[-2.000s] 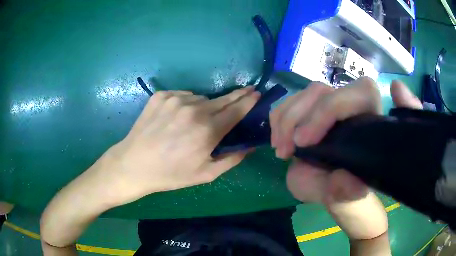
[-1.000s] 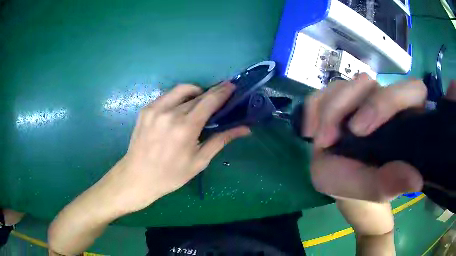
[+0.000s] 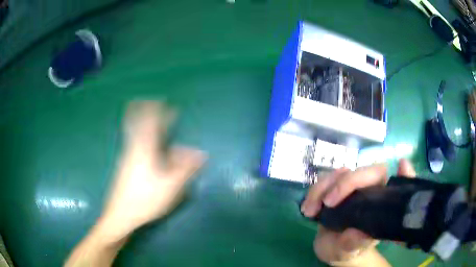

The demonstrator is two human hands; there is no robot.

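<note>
My right hand (image 3: 348, 214) holds the thick black electric screwdriver (image 3: 386, 211) at the lower right, its front end just below the screw feeder. My left hand (image 3: 149, 167) is blurred, with thumb and fingers apart, and nothing shows in it. A dark navy workpiece (image 3: 76, 61) with pale curved edges lies on the green table at the upper left, beyond my left hand. The blue-sided white screw feeder (image 3: 339, 125) stands right of the middle, its dark window and metal front rail showing. The screwdriver's bit cannot be made out.
Dark parts with a curved strap (image 3: 436, 143) lie right of the feeder. A thin black cord (image 3: 417, 61) runs from behind the feeder to the upper right. More dark items and a pale yellow-green strip (image 3: 429, 13) are at the upper right edge.
My left hand has let go of the navy workpiece; a navy piece now lies at the upper left. The screwdriver has moved away from the work. The view has shifted, showing more of the feeder.
</note>
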